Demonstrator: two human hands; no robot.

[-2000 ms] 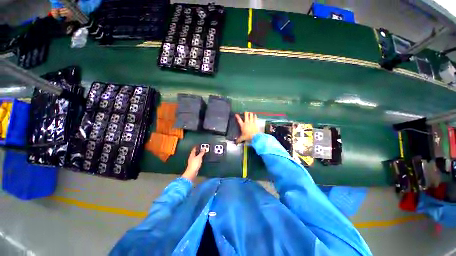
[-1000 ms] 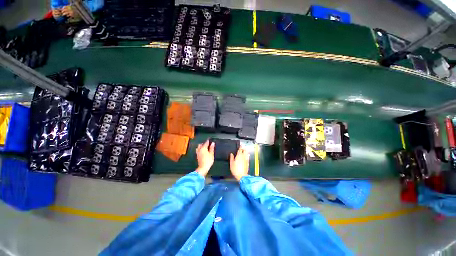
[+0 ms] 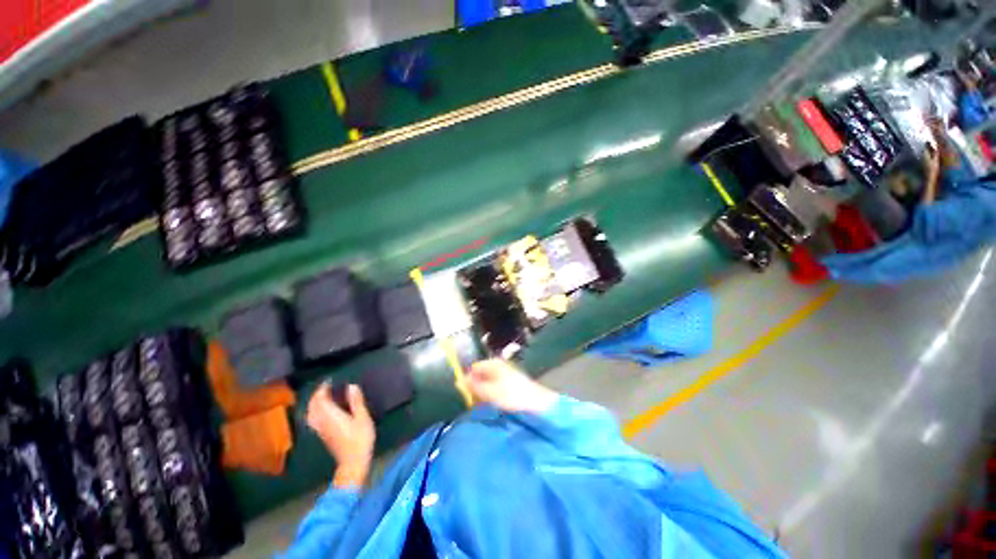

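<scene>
A dark grey fixture block [image 3: 382, 388] lies at the bench's near edge. My left hand [image 3: 343, 426] is at its left end, thumb and fingers apart, fingertips touching or close to it; a grip cannot be told. My right hand [image 3: 499, 384] is right of the block, blurred, over the near edge by the yellow tape [image 3: 455, 369]; its fingers look curled and what they hold cannot be told. Behind are grey block stacks [image 3: 331, 313] and a smaller grey block [image 3: 403, 313]. A white sheet [image 3: 446, 304] and a patchwork stack [image 3: 535, 281] lie to the right.
Orange plates [image 3: 257, 439] and a parts tray [image 3: 147, 448] lie at left. A second parts tray [image 3: 229, 180] is across the bench. A red stick [image 3: 453, 256] lies behind the sheet. Blue cloth [image 3: 664, 331] hangs at the near edge. Another person's sleeve [image 3: 923, 235] is at right.
The view has turned to the right and tilted. My right hand has left the fixture block and moved right toward the patchwork stack. My left hand stays at the block, its fingers now spread.
</scene>
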